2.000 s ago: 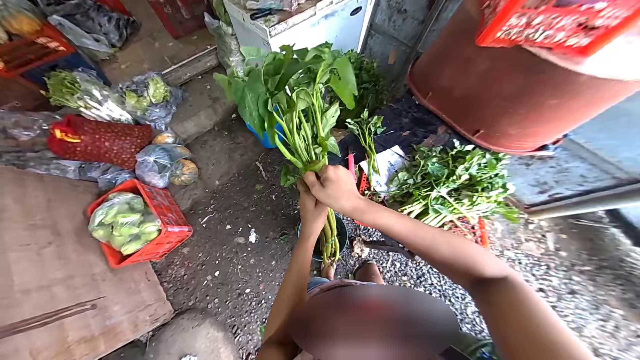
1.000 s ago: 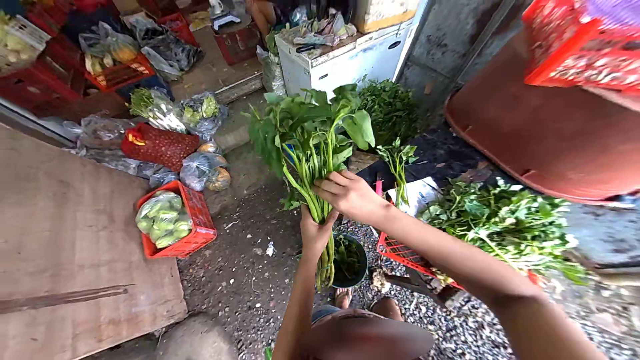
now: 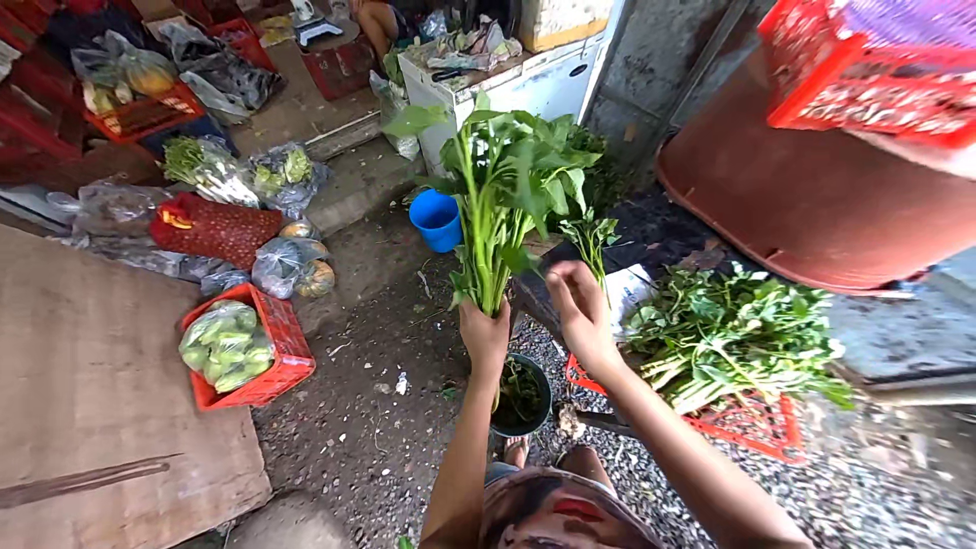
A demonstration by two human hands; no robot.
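Note:
My left hand [image 3: 486,333] grips the lower stems of an upright bunch of long-stemmed leafy greens [image 3: 496,206]. Just right of the bunch is my right hand [image 3: 581,309], its fingers bent and the thumb near a leaf; whether it pinches anything cannot be made out. Below the hands stands a dark bucket [image 3: 543,412] with leafy bits in it. To the right, a pile of similar greens [image 3: 740,335] lies over a red plastic crate [image 3: 793,438]. A few thin sprigs [image 3: 593,244] stand behind my right hand, beside a white sheet [image 3: 629,290].
A blue pail [image 3: 436,221] stands behind the bunch, near a white cabinet [image 3: 518,99]. At left are a red crate [image 3: 286,351] of bagged green vegetables, a red mesh sack [image 3: 221,232] and a wooden board [image 3: 99,366]. A large reddish-brown tub [image 3: 808,183] is at right. A person's leg [image 3: 377,29] shows at the top.
My right hand has come off the bunch and moved to its right side. My left hand still holds the stems. The blue pail shows more fully now.

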